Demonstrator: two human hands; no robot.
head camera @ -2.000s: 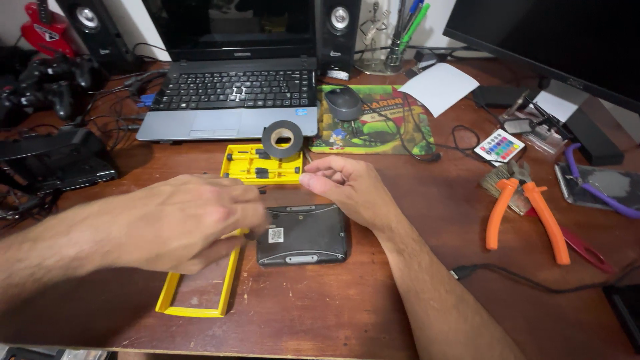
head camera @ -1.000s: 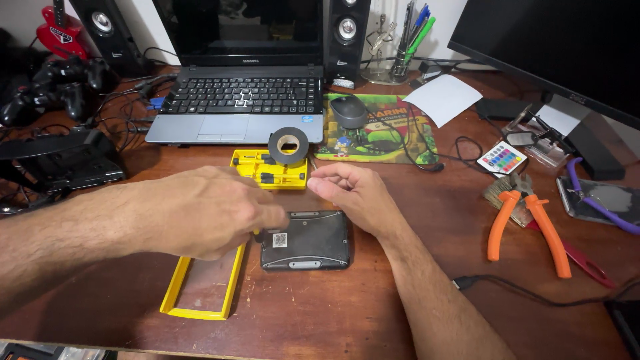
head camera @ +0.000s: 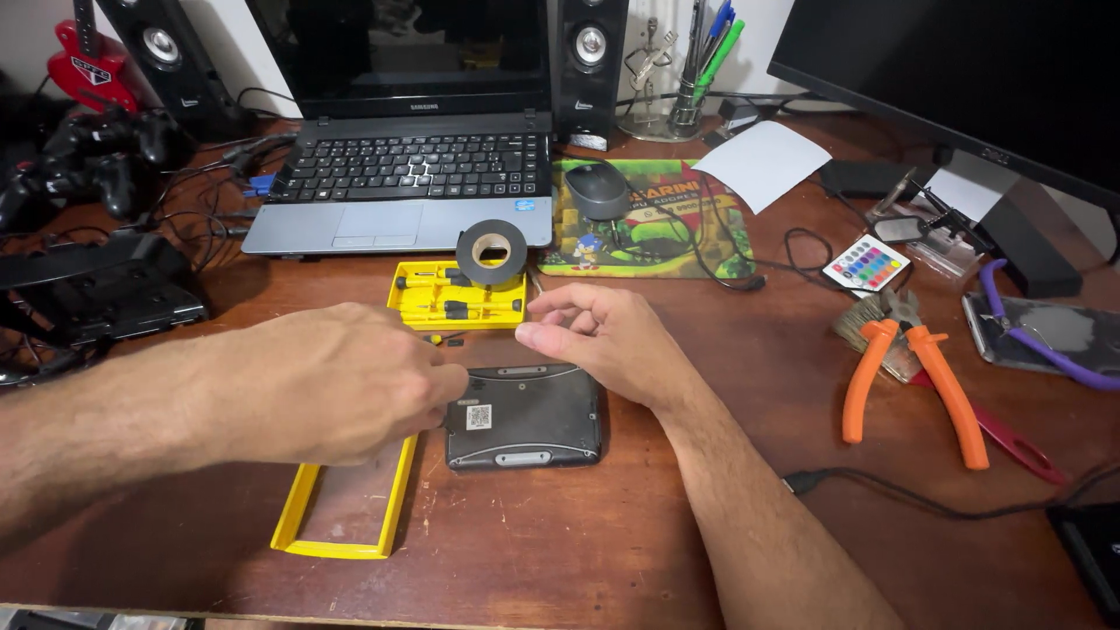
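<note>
A black electronic device with a printed code label (head camera: 542,418) lies back side up on the wooden desk. My left hand (head camera: 350,385) is over its left edge, fingers curled down; the fingertips and anything between them are hidden. Just above the device's upper right corner rests my right hand (head camera: 604,337), fingers loosely bent, with nothing seen in it. Behind the hands sits a yellow case of small screwdrivers (head camera: 420,317), and a roll of black tape (head camera: 463,254) leans on its right part. The case's yellow-framed clear lid (head camera: 398,499) lies partly beneath my left hand.
A Samsung laptop (head camera: 289,229) stands at the back, beside a mouse (head camera: 598,191) on a colourful mouse pad (head camera: 647,258). To the right lie orange-handled cutting pliers (head camera: 949,394), a brush (head camera: 862,324), a small remote (head camera: 868,264) and a black cable (head camera: 919,499). Game controllers (head camera: 114,184) sit far left.
</note>
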